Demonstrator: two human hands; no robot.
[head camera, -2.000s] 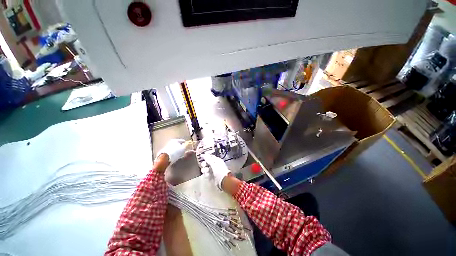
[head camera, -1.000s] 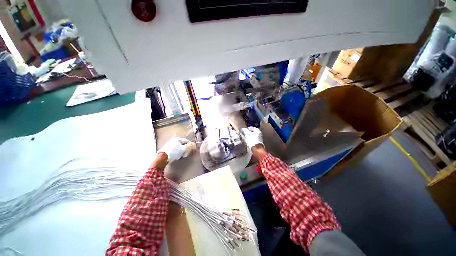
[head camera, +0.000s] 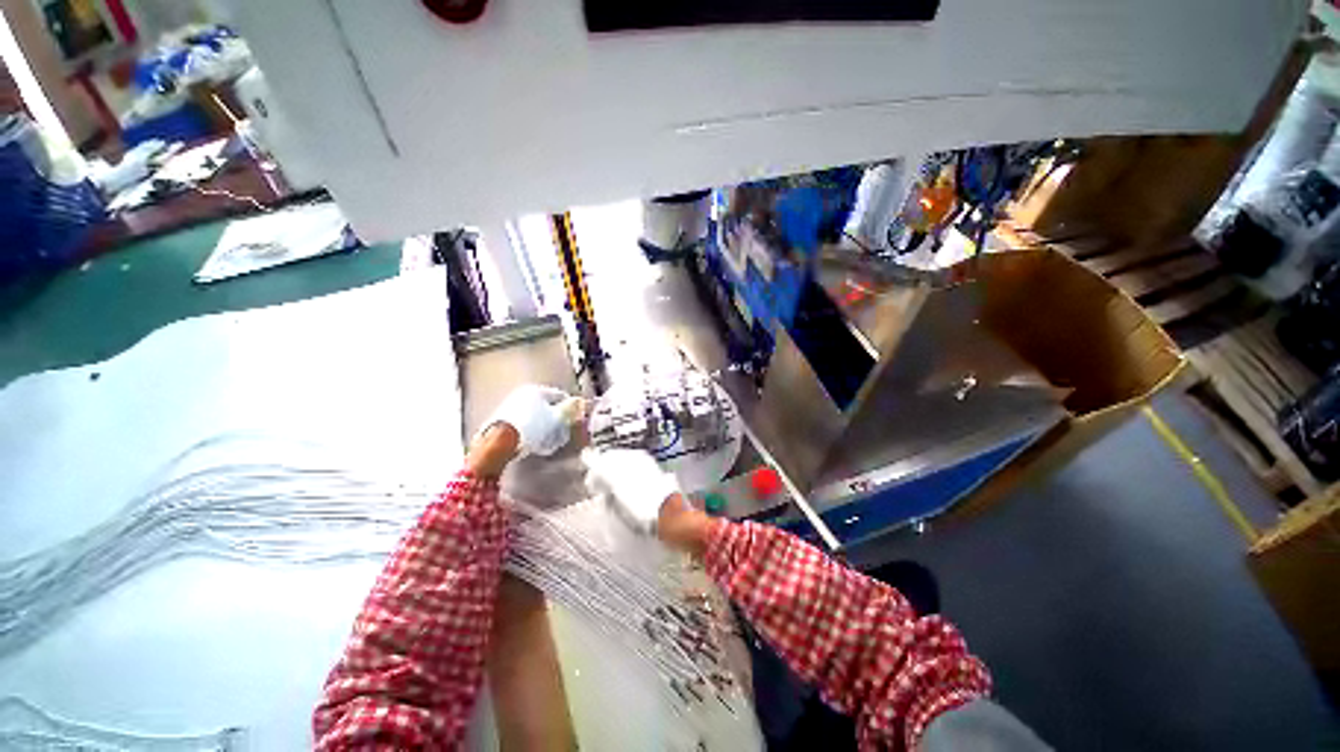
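The round disc (head camera: 708, 466) with small silver fixtures (head camera: 664, 416) lies in front of me. My left hand (head camera: 532, 420), in a white glove, is at the disc's left edge with its fingers together; what it holds is too small to tell. My right gloved hand (head camera: 631, 485) is at the disc's near left edge, its fingertips bent; I cannot tell whether it holds anything. White cables (head camera: 309, 504) run from the left under my left forearm. Their silver and reddish-brown ends (head camera: 697, 646) fan out on the cream board (head camera: 595, 669).
A white control cabinet (head camera: 764, 110) overhangs the machine. A sloping metal chute (head camera: 941, 397) stands right of the disc, with a brown carton (head camera: 1080, 316) beyond it. A pale rod (head camera: 794, 500) slants beside the disc, near red (head camera: 766, 482) and green (head camera: 716, 503) buttons.
My right hand has moved from the disc's right side back to its near left edge. My left hand has shifted slightly up and right. The view has shifted a little.
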